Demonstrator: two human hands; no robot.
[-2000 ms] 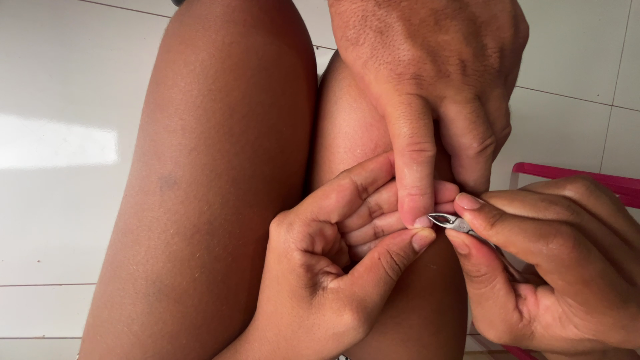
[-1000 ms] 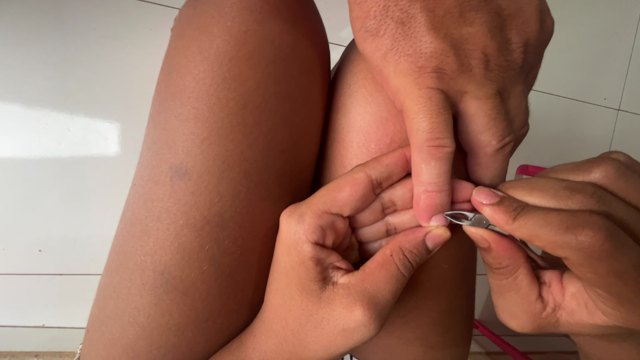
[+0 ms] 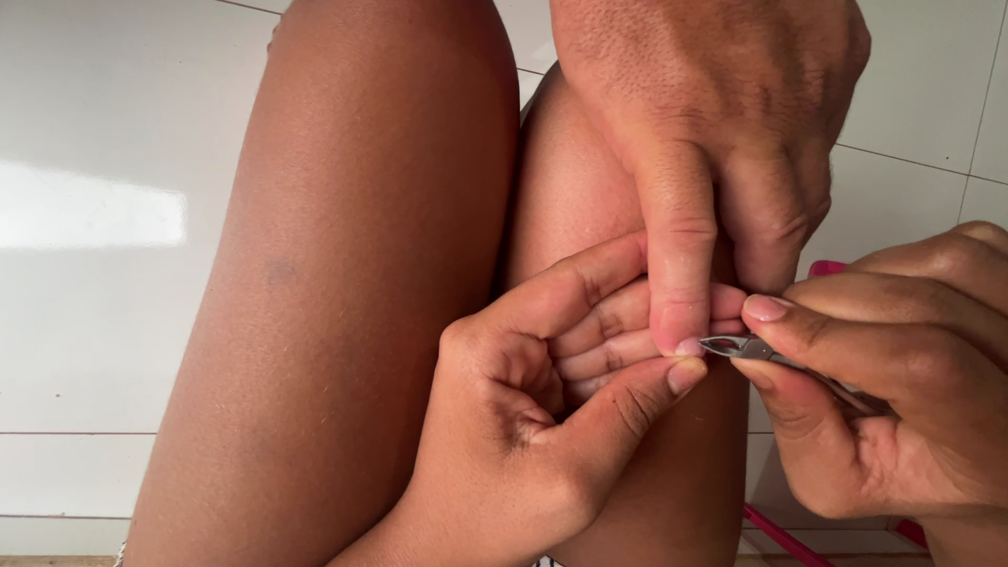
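Another person's hand [image 3: 717,102] reaches down from the top, its back facing up, with one finger [image 3: 679,268] extended. My left hand [image 3: 528,409] cradles that finger from below, palm up, its thumb against the fingertip beside the nail. Between the thumb and fingers of my right hand [image 3: 882,354] is a metal cuticle nipper [image 3: 744,346]. The nipper's jaws touch the edge of the fingernail [image 3: 688,346]; a small gap shows between the jaw arms. My right palm and fingers hide most of its handles.
Two bare thighs [image 3: 331,260] lie under the hands. White floor tiles [image 3: 87,331] with dark joints surround them, with a bright reflection at left. Pink edges of an object [image 3: 783,535] show below and behind my right hand, at the right.
The view has shifted a little. The nipper stays at the same fingernail, and my left hand keeps its hold on the finger.
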